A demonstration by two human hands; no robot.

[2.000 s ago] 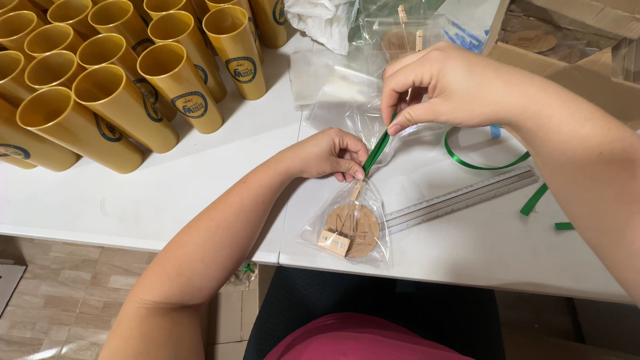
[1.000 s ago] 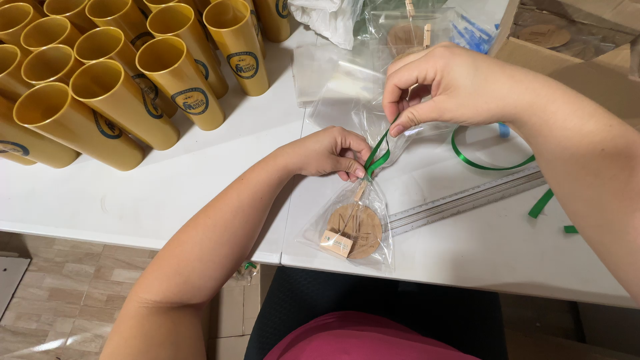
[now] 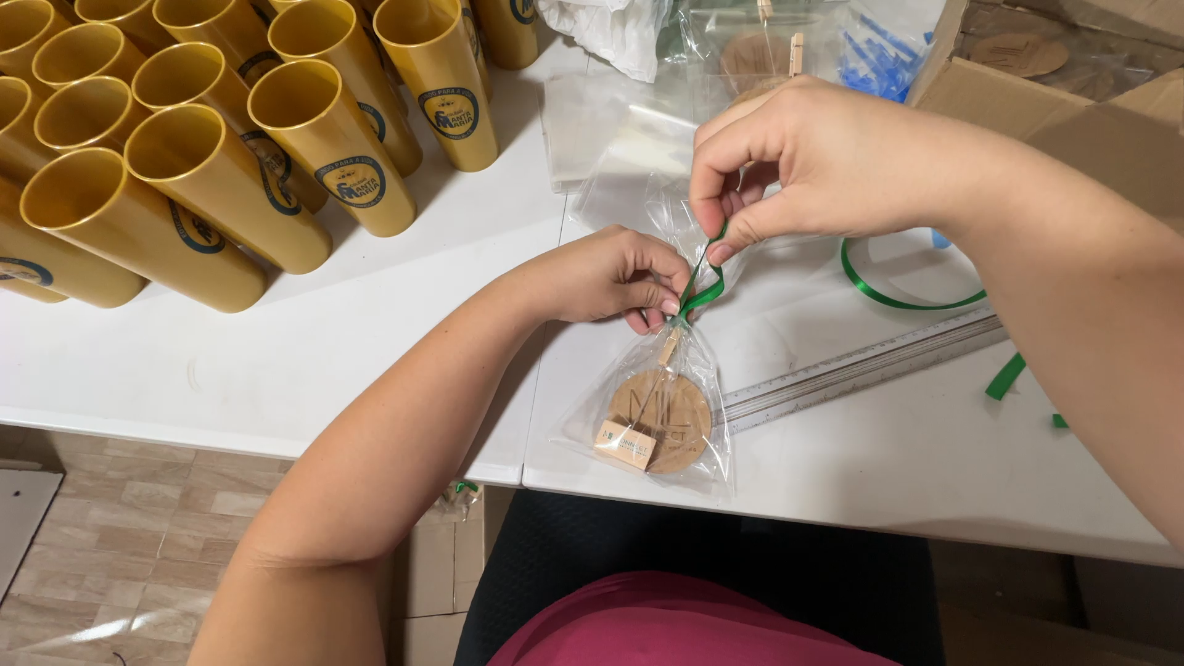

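Note:
A clear plastic bag (image 3: pixel 578 424) lies near the table's front edge. Inside it are a round wooden disc (image 3: pixel 686 418), a small wooden block (image 3: pixel 626 444) and a wooden clothespin (image 3: pixel 670 347), all bearing writing or marks where readable. My left hand (image 3: pixel 629 282) pinches the gathered bag neck with a green ribbon (image 3: pixel 708 294) around it. Above and to the right, my right hand (image 3: pixel 768 171) grips the upper part of the ribbon between thumb and fingers. The bag's open top spreads behind both hands, and part of the ribbon is hidden by the fingers.
Gold cups (image 3: pixel 365 166) stand grouped at the left. A ruler (image 3: pixel 860 368) lies right of the bag, near a green ribbon loop (image 3: pixel 869 291) and cut ribbon pieces (image 3: pixel 1005 376). Behind are flat clear bags (image 3: pixel 592 125), another filled bag and a cardboard box (image 3: pixel 1008 97).
My right hand has moved down, closer to my left hand. The green ribbon, pulled up fairly straight before, now curves in a small loop between my hands.

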